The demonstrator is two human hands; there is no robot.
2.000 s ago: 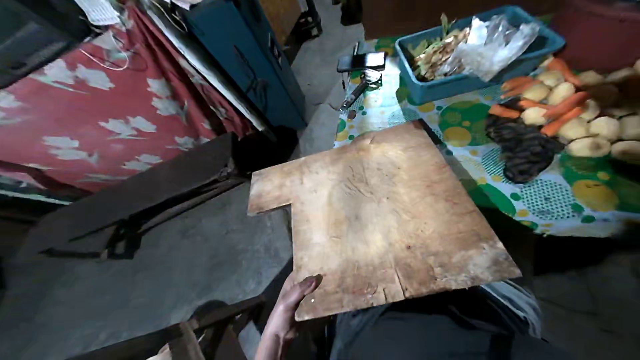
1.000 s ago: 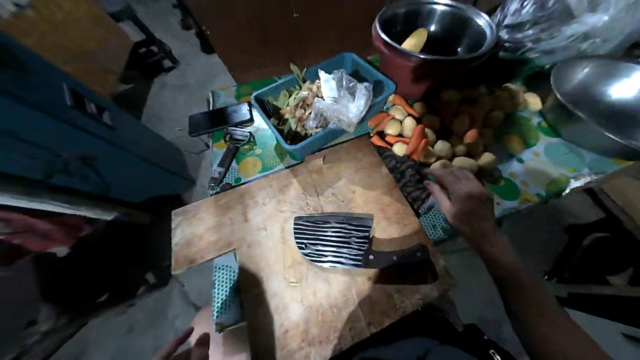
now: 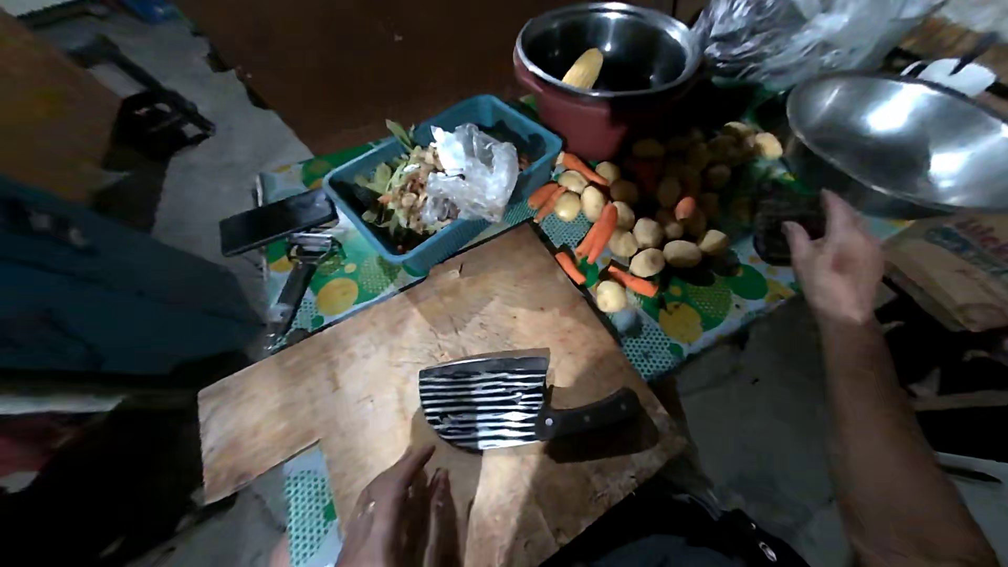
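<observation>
A cleaver (image 3: 484, 402) with a striped-looking blade and dark riveted handle lies flat on a worn wooden cutting board (image 3: 370, 370). My left hand (image 3: 405, 508) is over the lower part of the board, below the blade, holding nothing. At the right, my right hand (image 3: 839, 256) has thumb and fingers apart beside a dark bundle (image 3: 787, 220); whether they touch is unclear. Peeled potatoes (image 3: 647, 234) and carrots (image 3: 602, 232) lie piled on the patterned tablecloth (image 3: 709, 303) between the board and that bundle.
Behind the board stands a blue plastic basket (image 3: 441, 250) of peelings and clear plastic. A phone (image 3: 276, 220) and a peeler (image 3: 295, 287) lie left of it. A red pot (image 3: 583, 130) holds a pale yellow piece of food (image 3: 584, 68). A steel bowl (image 3: 906, 142) stands at the right.
The dark bundle has moved from beside the board to the right of the vegetables, and my right hand has moved right too. My left hand has come over the board. The cleaver appeared after the earliest frame.
</observation>
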